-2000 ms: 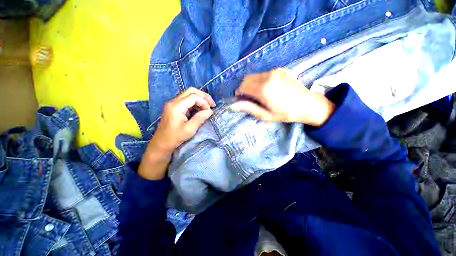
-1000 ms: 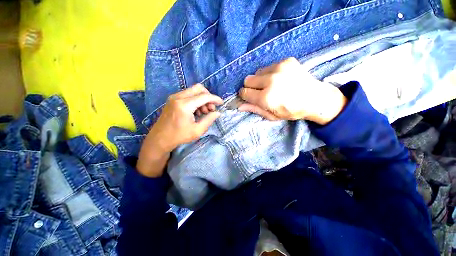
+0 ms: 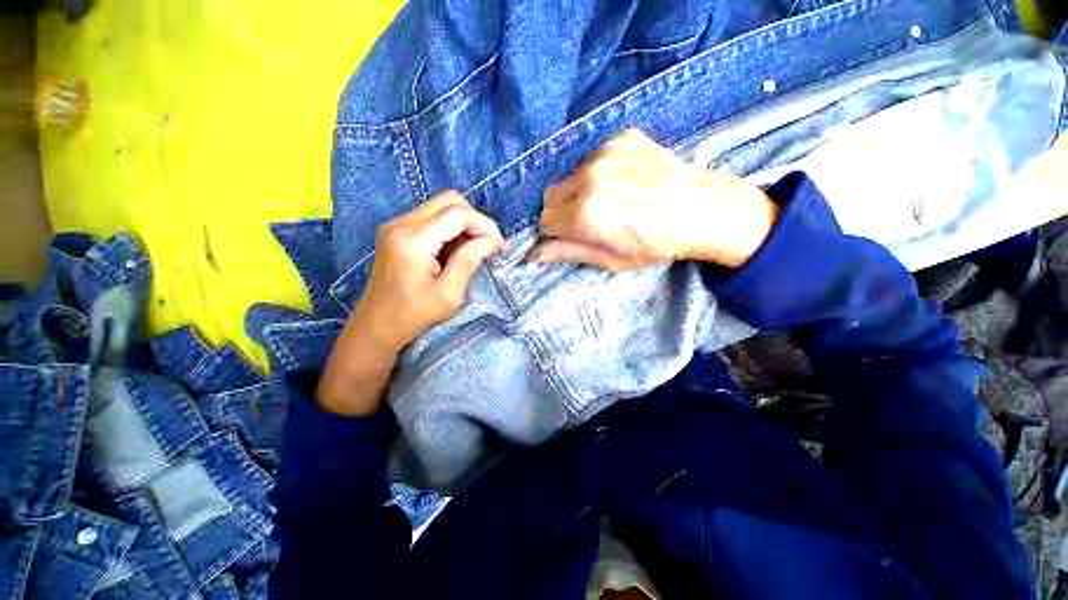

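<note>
A blue denim jacket (image 3: 632, 106) lies over the tabletop and my lap, its pale inside face folded up toward me. My left hand (image 3: 428, 275) pinches the jacket's edge between thumb and fingers near the seam. My right hand (image 3: 638, 205) is curled close beside it, over the same seam, back of the hand up. The fingers hide what it holds; no snips can be made out. The front placket (image 3: 703, 100) runs diagonally behind both hands, with silvery buttons to the upper right.
The yellow tabletop (image 3: 211, 141) is at the upper left. A pile of denim jackets (image 3: 152, 445) is heaped at the left. Dark tweed garments (image 3: 1007, 363) lie at the right. Fine clippings lie on my dark clothes.
My right hand has moved slightly up and down near the seam and stays curled. My left hand keeps its pinch, with only a small shift. The view has shifted slightly.
</note>
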